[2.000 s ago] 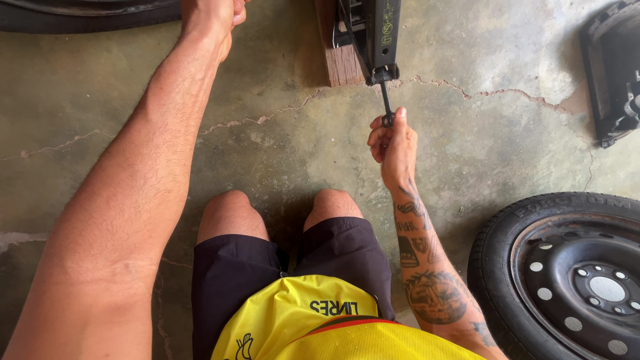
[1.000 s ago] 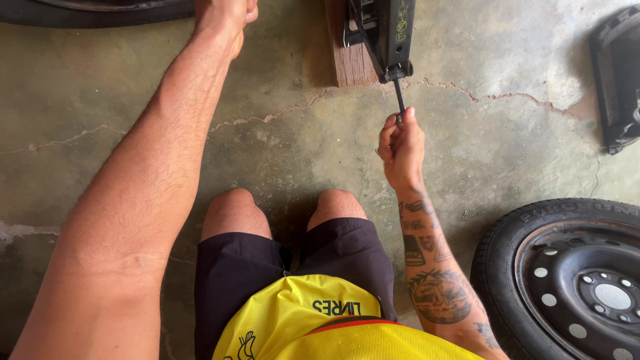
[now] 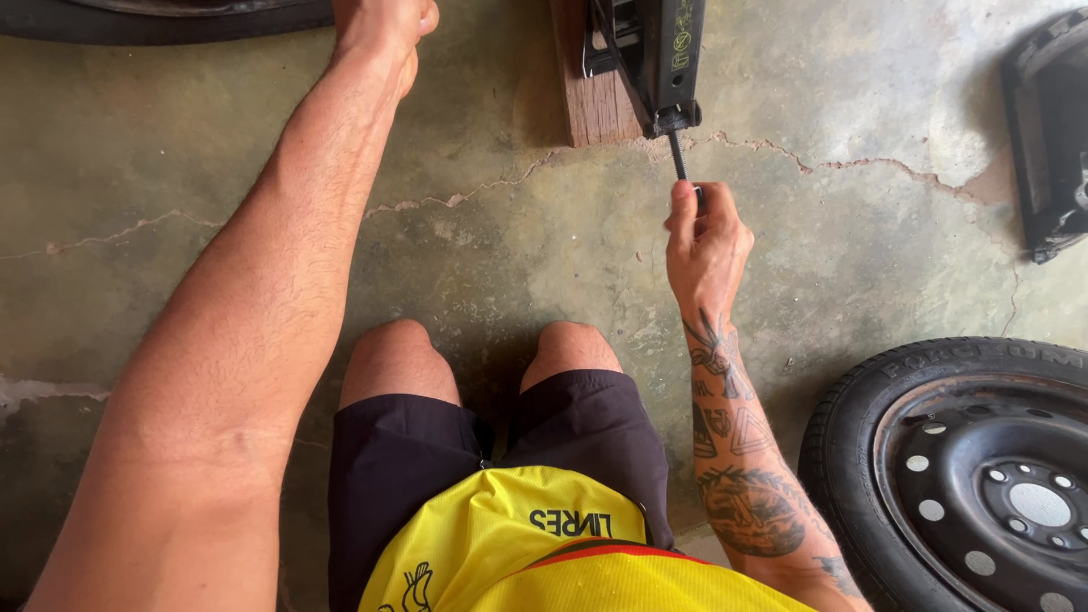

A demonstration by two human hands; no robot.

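Observation:
My right hand point(image 3: 707, 234) is closed around the end of the threaded screw point(image 3: 679, 156) of a black scissor jack point(image 3: 674, 64). The jack leans over a reddish-brown wooden block point(image 3: 599, 106) on the concrete floor, and its far part runs out of view at the top. My left hand point(image 3: 406, 34) reaches to the top edge, left of the jack; its fingers are mostly cut off, so whether it holds anything does not show.
A steel wheel with a black tyre point(image 3: 858, 476) lies flat at the lower right. Another tyre point(image 3: 170, 25) crosses the upper left corner. A black plastic-looking part point(image 3: 1050, 144) rests at the right edge. Cracks run across the floor between my knees and the jack.
My right hand stays at the jack's screw end, with its grip and wrist turned differently from before. My left arm has hardly moved.

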